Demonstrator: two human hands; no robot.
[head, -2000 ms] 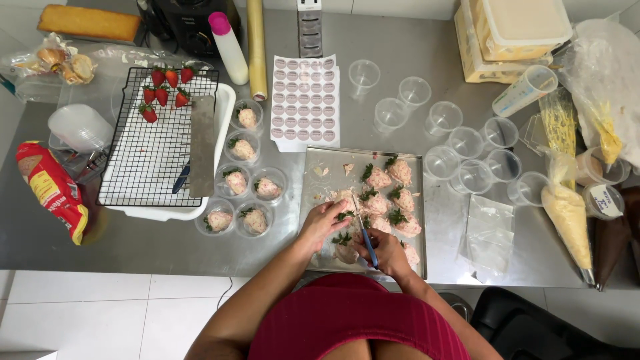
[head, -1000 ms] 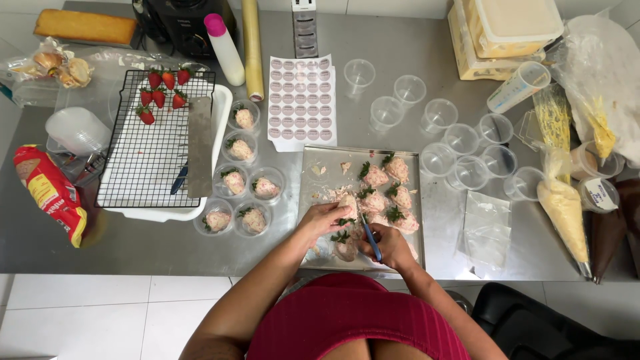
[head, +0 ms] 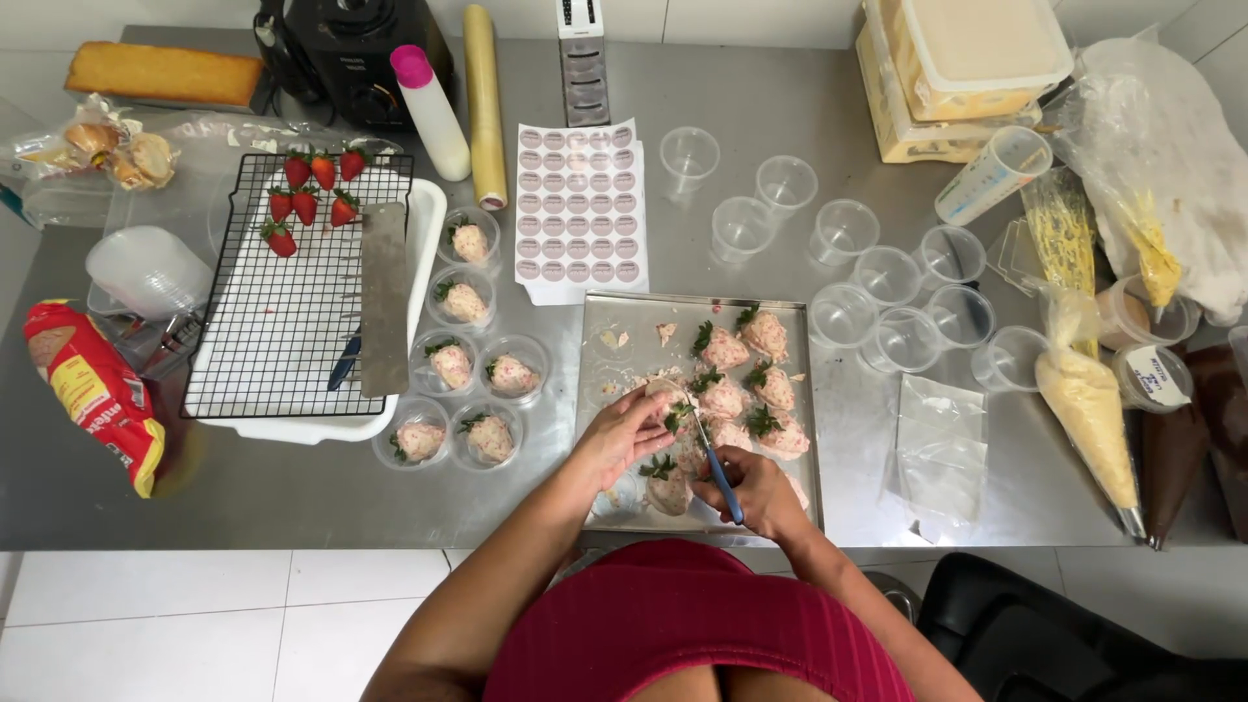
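Over the left part of a metal tray (head: 815,390), my left hand (head: 624,434) holds a coated strawberry (head: 671,398) by its sides, its green leaves toward me. My right hand (head: 756,492) grips a blue-handled knife (head: 721,480), its thin blade reaching up to the leaves of the held strawberry. Pale pink coated strawberries (head: 765,334) with green leaves lie on the tray, beside crumbs of coating. Left of the tray, several clear plastic cups (head: 512,370) each hold one coated strawberry.
Bare strawberries (head: 304,205) and a wide metal blade (head: 383,302) rest on a black wire rack (head: 283,331) over a white tray. Sticker sheets (head: 577,210) lie behind the metal tray. Empty clear cups (head: 845,232) and a filled piping bag (head: 1087,419) are at the right.
My left hand has lifted the strawberry off the tray area and turned it, leaves now toward the knife. My right hand keeps hold of the knife close by.
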